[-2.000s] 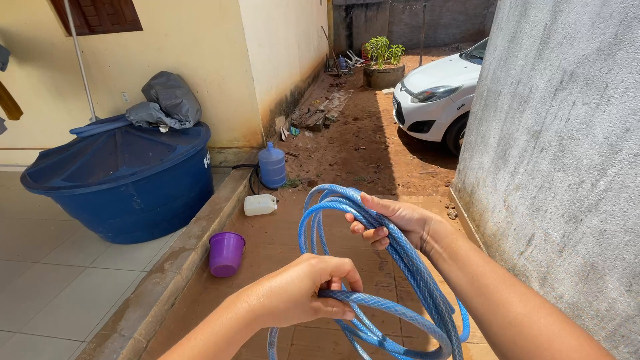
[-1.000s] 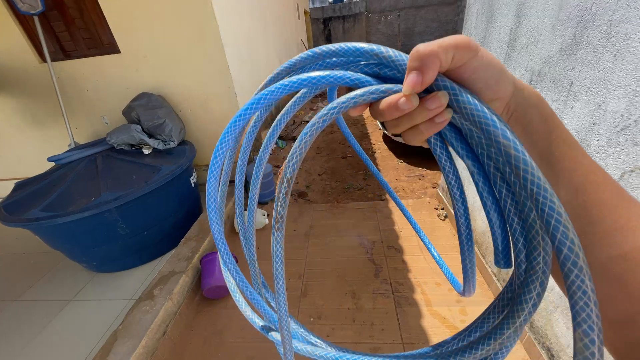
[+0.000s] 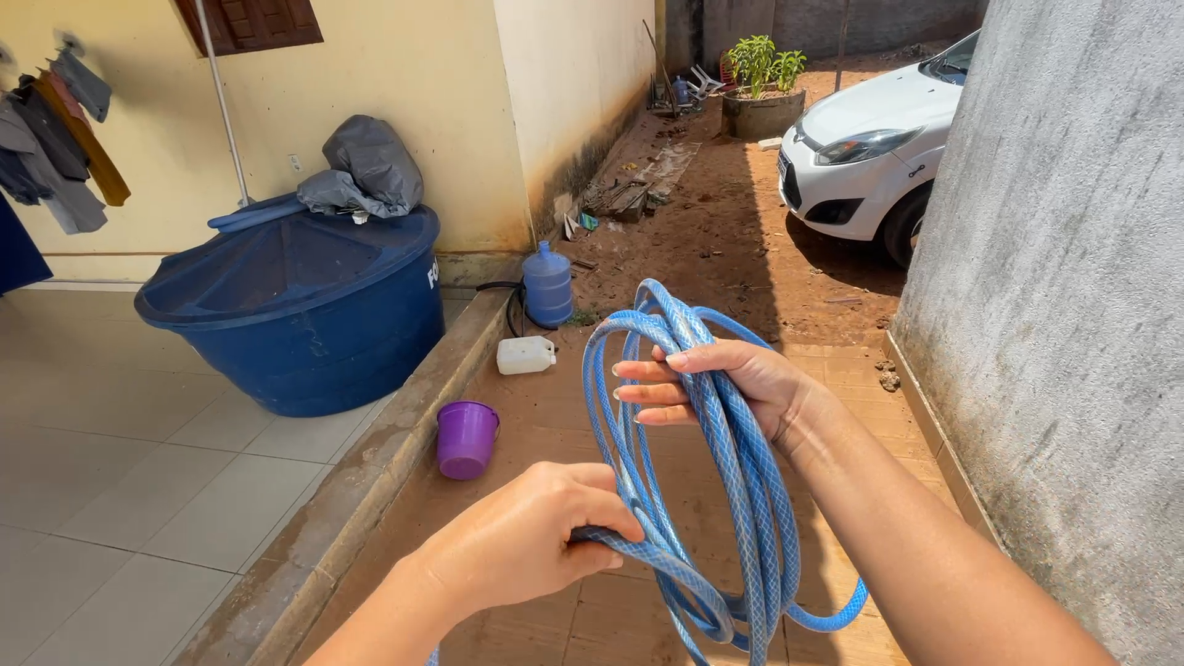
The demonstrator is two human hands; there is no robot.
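Loops of a blue braided garden hose [image 3: 760, 499] hang in front of me. My right hand [image 3: 717, 388] holds the bundled coils near their top, thumb across the front and fingers spread behind and to the left. Lower and to the left, my left hand [image 3: 555, 532] grips one strand of the same hose between thumb and fingers, beside the coils. A piece of hose shows below my left wrist. The lowest part of the coils runs out of the frame.
A covered blue water tank [image 3: 324, 324] stands left behind a low concrete curb [image 3: 388, 444]. Near the curb are a purple bucket [image 3: 466, 442], a white jug [image 3: 525, 355] and a blue water bottle [image 3: 548, 285]. A rough wall [image 3: 1064, 277] rises right; a white car [image 3: 865, 148] is beyond.
One second ago the hose coils were held up close to the view by my right hand, with my left hand out of view. Now they are lower, and my left hand is back on a strand.
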